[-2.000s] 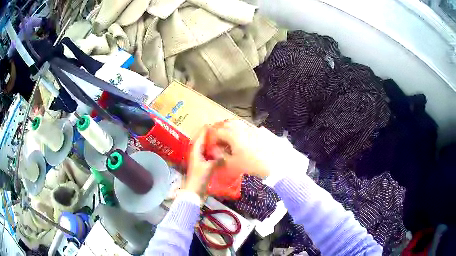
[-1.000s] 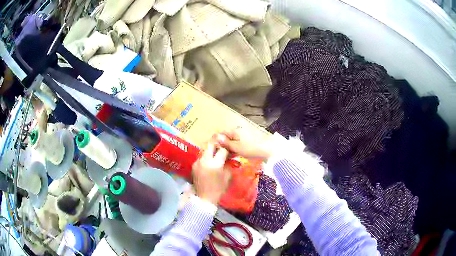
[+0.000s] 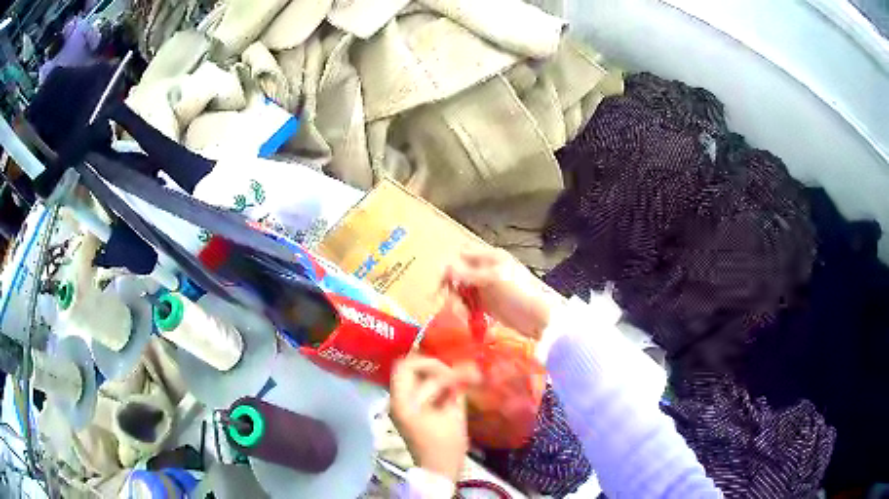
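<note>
An orange-red plastic bag (image 3: 505, 385), thin and crinkled, lies in front of me between my hands. My right hand (image 3: 502, 292) is at the bag's upper end, its fingers closed on the gathered plastic and pulling it up into a narrow strand. My left hand (image 3: 431, 404) is at the bag's left side, fingertips bent together against its edge; blur hides whether they grip it. The bag's contents cannot be made out.
A red box (image 3: 366, 341) and a tan carton (image 3: 400, 249) lie behind the bag. Thread cones, one dark purple (image 3: 292, 437), stand at left. Beige pieces (image 3: 448, 107) are piled behind, dark striped cloth (image 3: 682, 214) at right. Red scissor handles (image 3: 483, 490) show at the bottom edge.
My hands have moved apart, the right drawing the bag's top upward and the left lower at its side. The view has shifted, leaving the scissors mostly out of frame.
</note>
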